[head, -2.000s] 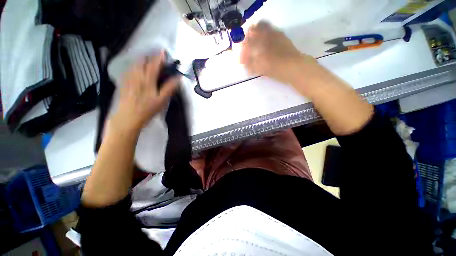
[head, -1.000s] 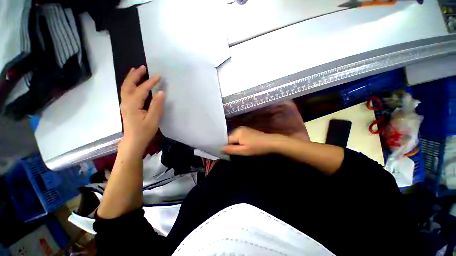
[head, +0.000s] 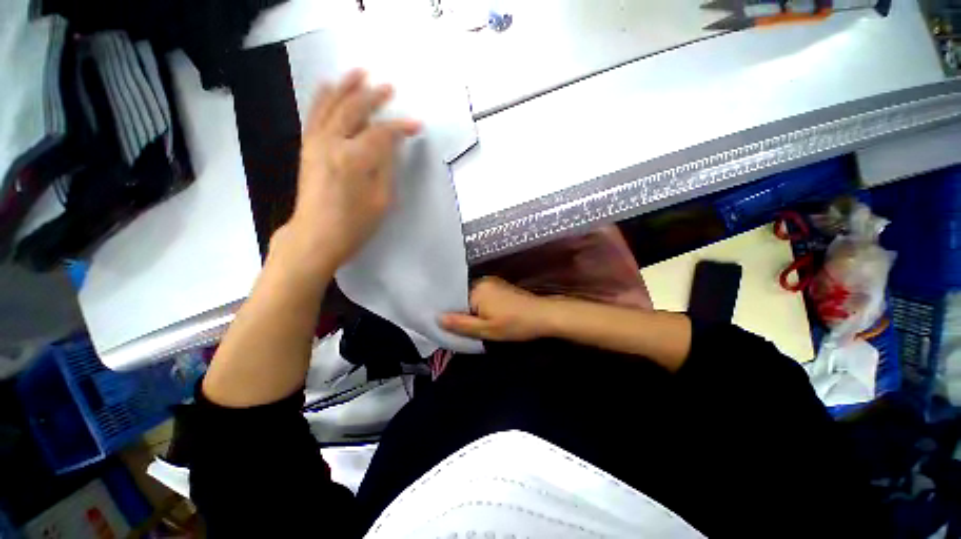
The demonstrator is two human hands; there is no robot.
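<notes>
A pale grey-white panel (head: 416, 226) lies on the white machine table and hangs over its front edge. A black strip (head: 266, 137) lies along its left side. My left hand (head: 353, 174) is over the panel, fingers spread and slightly blurred; contact with the cloth is hard to tell. My right hand (head: 495, 312) pinches the panel's lower right corner below the table edge. The blue knob-like attachment (head: 498, 20) shows at the top edge; most of the machine head is out of view.
Stacked bundles (head: 126, 95) and a black fabric pile (head: 211, 32) are at upper left. Thread snips (head: 775, 15) lie at upper right. A silvery ruler strip (head: 674, 174) runs along the front edge. Below are a phone (head: 714, 290), red-handled scissors (head: 795, 272), a plastic bag and blue crates.
Since one second ago, my left hand has moved up and right, from the black strip's edge onto the pale panel area. My right hand stays at the corner, slightly lower.
</notes>
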